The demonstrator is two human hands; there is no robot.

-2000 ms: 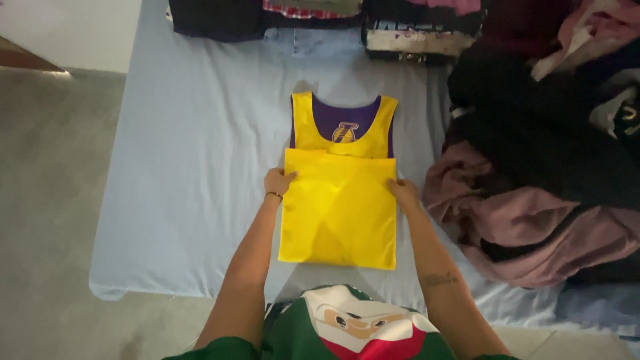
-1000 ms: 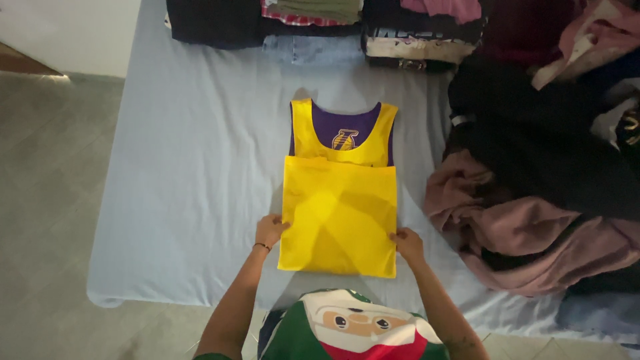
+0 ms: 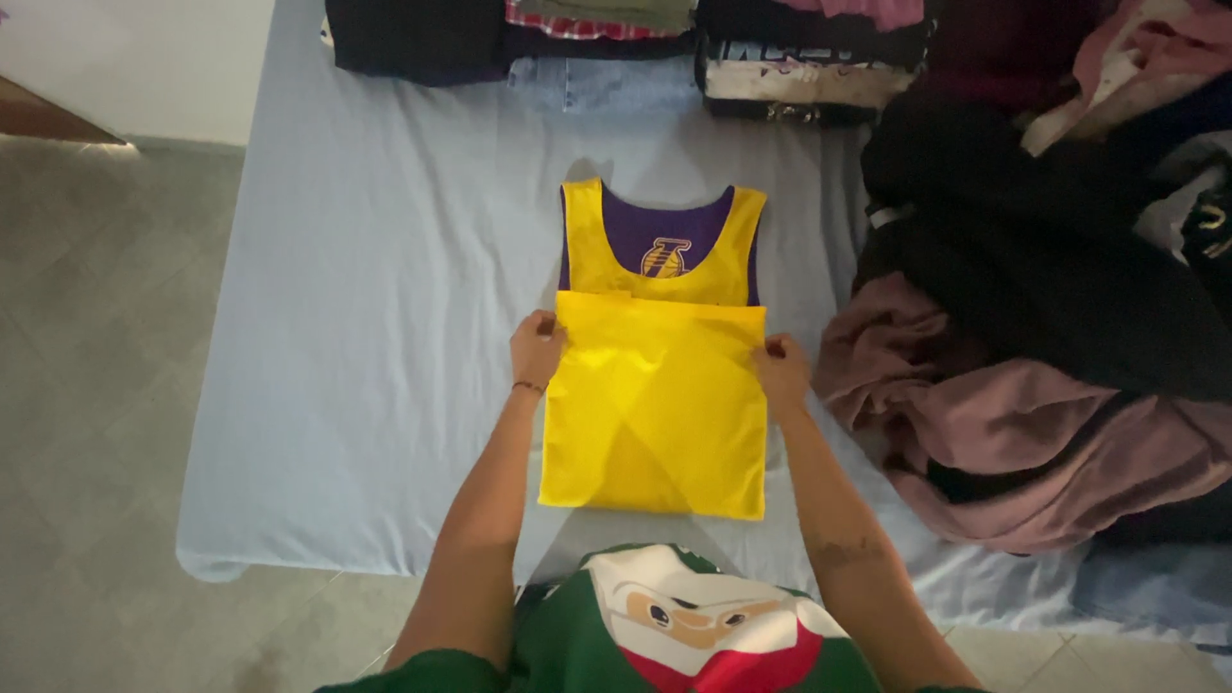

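A yellow sleeveless jersey (image 3: 664, 414) with a purple inside lies on the bed, its lower part folded up over the front so that the neckline and shoulder straps show above the fold. My left hand (image 3: 536, 348) is at the folded panel's left edge, near its upper corner, fingers curled at the cloth. At the opposite edge, slightly lower, my right hand (image 3: 783, 371) has its fingers bent against the fabric. Whether either hand pinches the cloth is hard to tell, as the fingertips are partly hidden.
The bed has a light blue sheet (image 3: 385, 337). Folded clothes (image 3: 808, 82) stand in stacks along the far side, with folded denim (image 3: 626, 85) among them. A loose heap of dark garments (image 3: 1039, 241) and a dusty pink garment (image 3: 1020, 433) lies at the right.
Both hands have moved away from my body along the jersey's side edges, from the lower part of the folded panel to near its top. The jersey remains folded.
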